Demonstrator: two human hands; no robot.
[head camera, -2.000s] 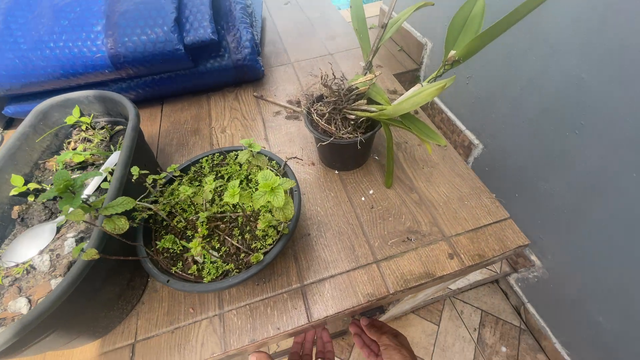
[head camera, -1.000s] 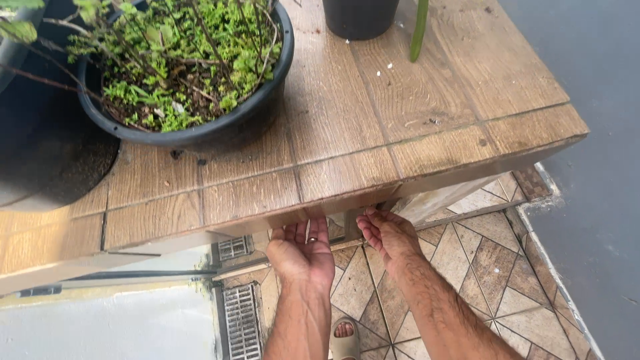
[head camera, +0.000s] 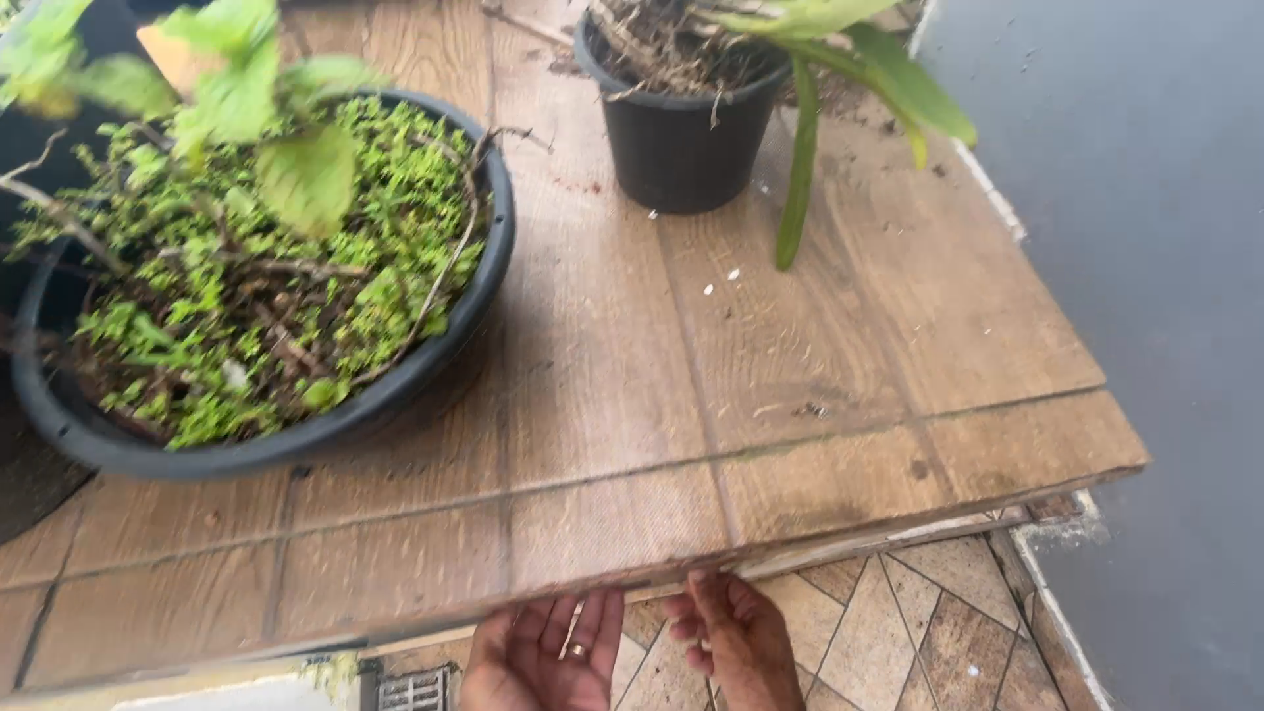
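Note:
My left hand, with a ring on one finger, is palm up below the front edge of the wood-look tiled counter; its fingertips go out of sight under the edge. Just right of it, my right hand has its fingers curled at the underside of the same edge. Whether it grips anything there is hidden. Both hands are low in the view. On the counter above them stand a round black plastic pot of small green plants at left and a smaller black pot with a long-leaved plant and exposed roots.
A grey wall runs along the right side of the counter. Below lie a patterned tile floor and a metal drain grate. Part of a larger dark planter shows at the far left.
Both hands stay at the counter's front edge, with the right hand's fingers more curled than two seconds ago. The view dipped closer to the edge, then rose back over the pots.

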